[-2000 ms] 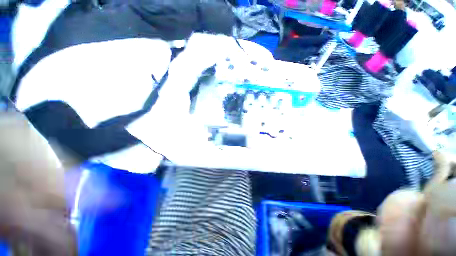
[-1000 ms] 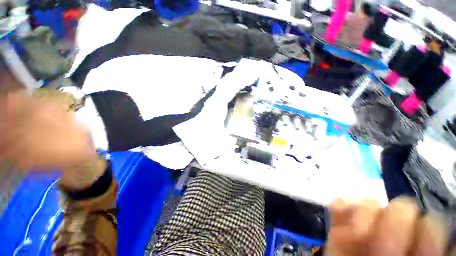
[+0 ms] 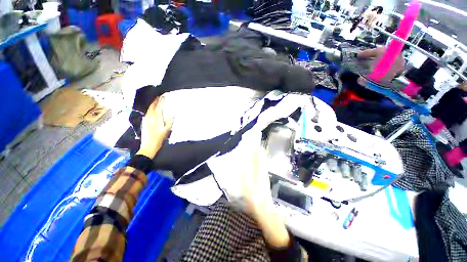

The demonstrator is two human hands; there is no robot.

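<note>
My left hand (image 3: 153, 130) lies on the white cut pieces (image 3: 207, 110) at their left end, over black cut pieces (image 3: 189, 153); whether its fingers pinch the fabric cannot be told. My right hand (image 3: 260, 197) is overexposed and blurred against a white piece at the table's front edge, just left of the overlock machine's needle area; its fingertips are not clear. The layered pieces run from my left hand to the machine (image 3: 348, 153). A darker black piece (image 3: 205, 66) lies behind them.
A blue plastic bin (image 3: 66, 199) stands under the pieces at left. Small snips (image 3: 351, 218) lie on the machine table (image 3: 368, 235). A thread stand with pink and black cones (image 3: 397, 41) is at right. Cardboard (image 3: 69, 107) lies on the floor.
Both hands have come in from the picture's sides onto the fabric, the left forward and rightward, the right leftward to the table edge. The view has shifted, showing more floor at left.
</note>
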